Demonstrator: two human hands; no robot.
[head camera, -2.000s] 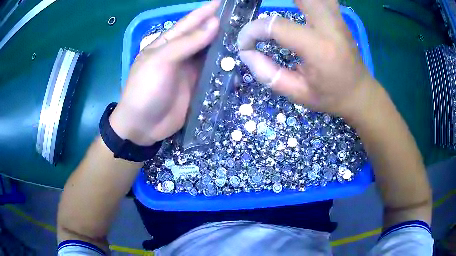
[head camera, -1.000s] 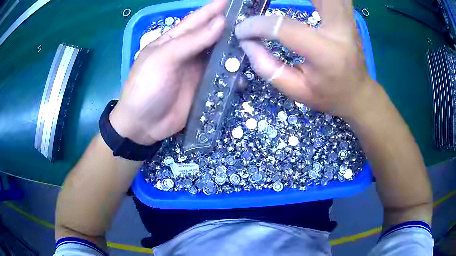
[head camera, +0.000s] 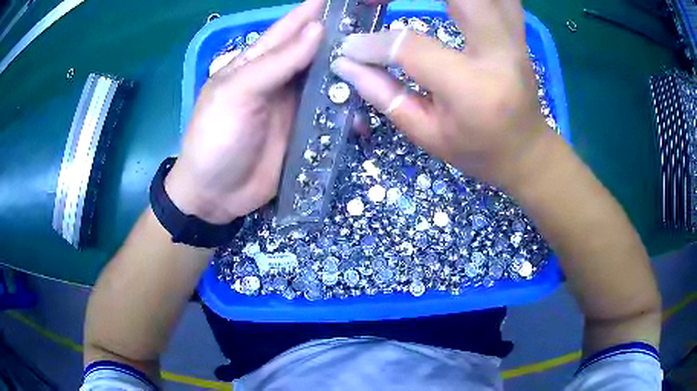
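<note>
My left hand (head camera: 241, 137), with a black wristband, holds a grey metal strip (head camera: 309, 179) slanted over the tray. Shiny round fittings sit in a row along the strip, and one bright disc-like fitting (head camera: 338, 92) lies near its middle. My right hand (head camera: 478, 92) has pale bands on two fingers. Its thumb and index fingertips are close together at the strip, just above the bright fitting. Whether they pinch a fitting is hidden. The blue tray (head camera: 382, 304) below is full of loose silver fittings (head camera: 428, 237). The strip's top end runs out of the picture.
Bright strips (head camera: 88, 160) lie on the green bench (head camera: 149, 99) at left. Stacked dark-ridged strips (head camera: 674, 153) stand at the right edge. A small white label (head camera: 277, 261) lies among the fittings. Thin dark rods (head camera: 630, 27) are at upper right.
The strip has shifted slightly left and tilted more upright. My right hand has moved a little left with it, its fingertips now lower, near the bright fitting.
</note>
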